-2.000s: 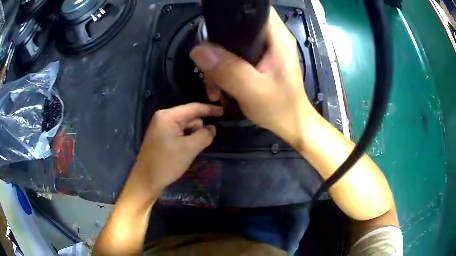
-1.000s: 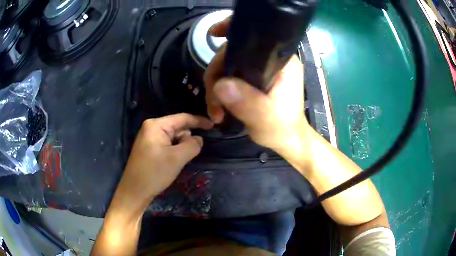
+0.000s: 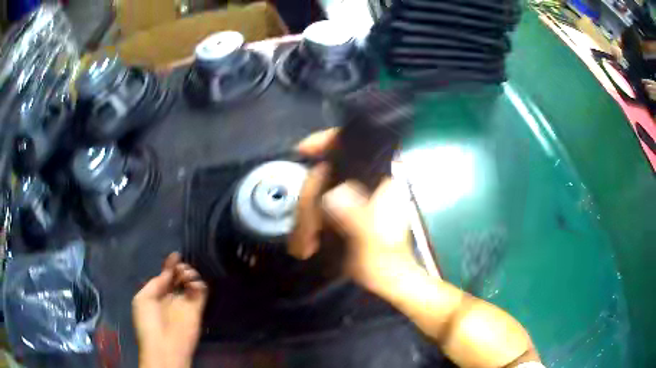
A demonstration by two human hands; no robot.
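Note:
A woofer with a silver magnet (image 3: 272,198) lies face down on a square black front panel (image 3: 203,194) in front of me. My right hand (image 3: 360,215) is closed round the thick black electric screwdriver (image 3: 372,133), over the right side of the woofer. The screwdriver is blurred and its bit is hidden. My left hand (image 3: 171,305) is at the panel's left edge with its fingertips drawn together. Whether it pinches a screw cannot be seen. A clear screw bag (image 3: 52,298) lies at the far left.
Several waiting drivers (image 3: 114,180) stand at the left and back on the black mat. A brown cardboard box (image 3: 194,34) is behind them. A pile of black panels (image 3: 449,43) stands on the green bench (image 3: 532,237). Plastic wrap (image 3: 43,54) is at the far left.
The view has lifted, showing the back of the bench. My left hand has moved away from the woofer's near rim to the left. My right hand still holds the screwdriver, and the magnet is more exposed.

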